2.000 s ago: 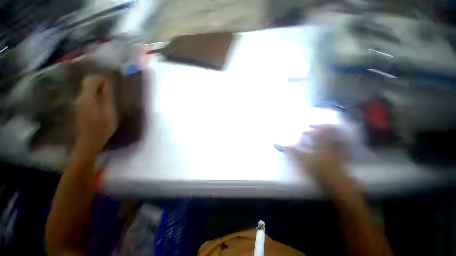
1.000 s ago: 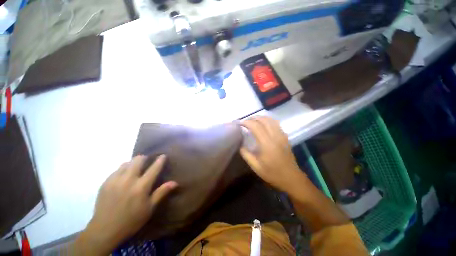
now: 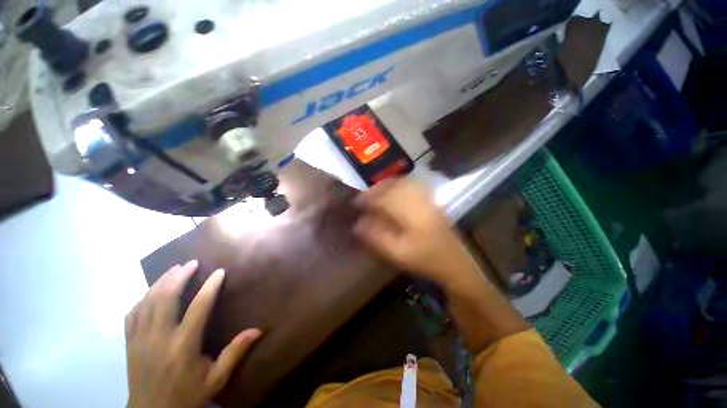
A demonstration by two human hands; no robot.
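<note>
A dark brown fabric panel point(image 3: 279, 271) lies on the white machine bed, its far edge under the needle area of the white sewing machine point(image 3: 319, 72) with a blue stripe. Bright glare hides the needle and presser foot. My left hand point(image 3: 179, 339) lies flat on the panel's left part, fingers spread. My right hand point(image 3: 406, 231) is at the panel's right edge, slightly blurred, with fingers bent; whether it pinches the cloth cannot be told. A smartphone point(image 3: 368, 143) with a red lit screen lies just beyond my right hand.
Brown pieces point(image 3: 494, 119) lie on the table behind the phone at right. A green plastic basket point(image 3: 590, 279) with scraps is below the table's right edge. A blue basket point(image 3: 677, 80) stands farther right. Another brown piece point(image 3: 28, 163) shows at the left edge.
The panel has moved forward and its edge is now under the needle area. Both hands stay at the cloth. The view has moved closer to the machine head.
</note>
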